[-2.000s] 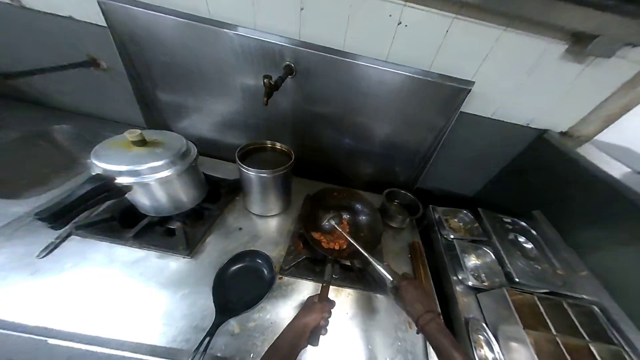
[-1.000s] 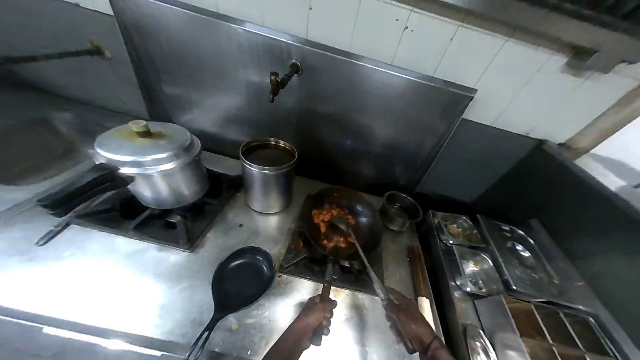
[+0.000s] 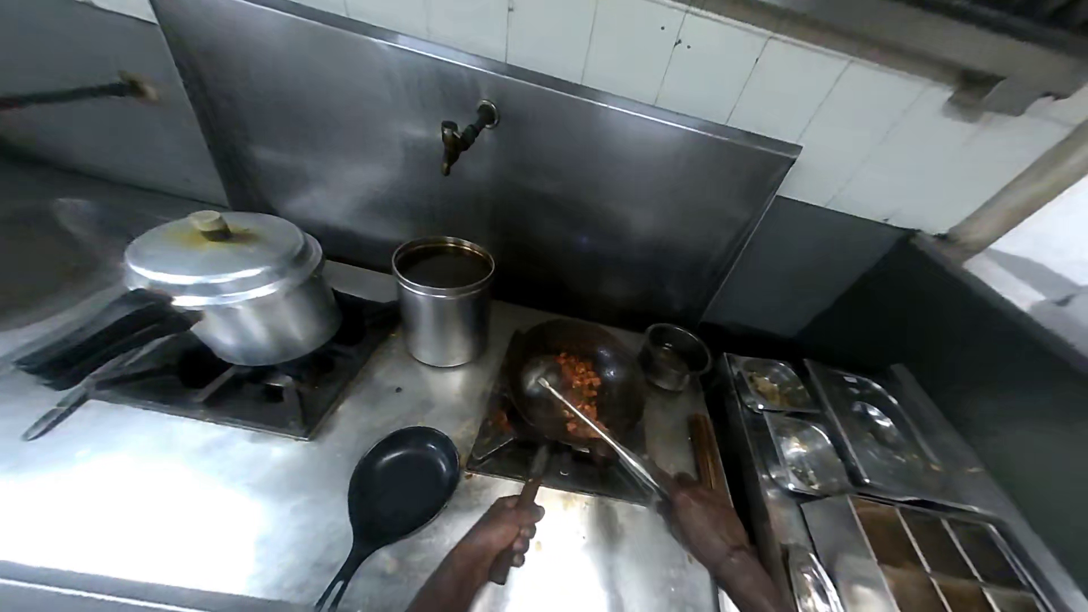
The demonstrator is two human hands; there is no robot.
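A dark wok [image 3: 625, 374] stands on the right burner with reddish-orange food pieces [image 3: 580, 387] inside. Its handle is gripped by my left hand [image 3: 506, 531], in front of the burner. My right hand [image 3: 701, 518] holds a long metal ladle [image 3: 595, 429], whose rounded head rests in the left part of the wok beside the food. Just left of the burner lies a small black frying pan [image 3: 404, 480]. Behind the wok's right side sits a small metal pot [image 3: 674, 357], and a tall steel container [image 3: 446, 319] of dark liquid stands behind it to the left.
A lidded pressure cooker [image 3: 255, 297] sits on the left burner [image 3: 297, 399], its black handles pointing left. A tap [image 3: 463, 140] juts from the steel backsplash [image 3: 595, 195]. Steel trays [image 3: 875, 425] and a sectioned spice box [image 3: 926, 544] stand at the right, near a wooden-looking handle [image 3: 704, 446].
The ladle's head has moved to the left side of the wok, and the food now lies to its right. My left hand keeps hold of the wok handle.
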